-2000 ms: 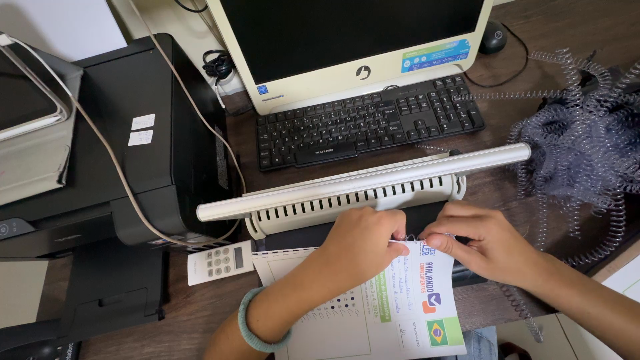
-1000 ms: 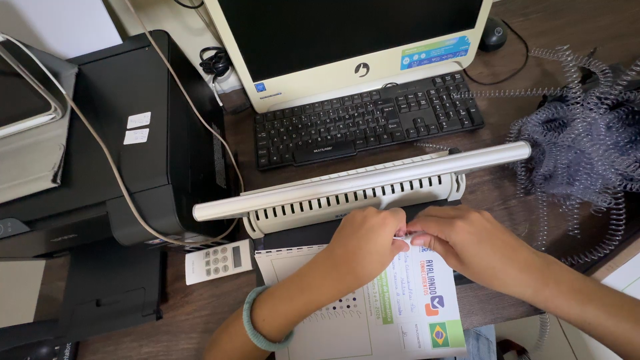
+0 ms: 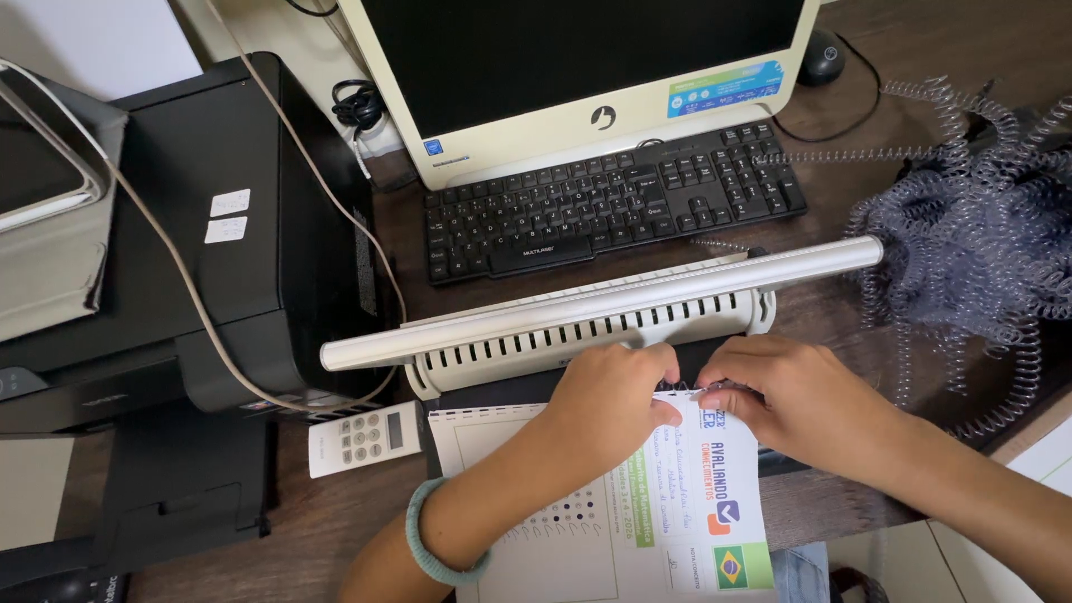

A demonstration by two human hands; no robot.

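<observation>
A stack of printed sheets with holes along its top edge lies at the lower middle. My left hand pinches that edge between thumb and fingers. Beside it, my right hand has its thumb and forefinger closed on a clear plastic spiral binding coil at the sheets' corner. Only a short piece of this coil shows between the hands. Just behind stands a white binding machine with a row of slots and a long metal handle bar.
Behind the machine are a black keyboard, a monitor and a mouse. Many loose coils are heaped at the right. A black printer with a trailing cable stands left, near a white remote control.
Both hands stay at the sheets' top edge. My fingers have shifted slightly, and a bit of the coil now shows between them.
</observation>
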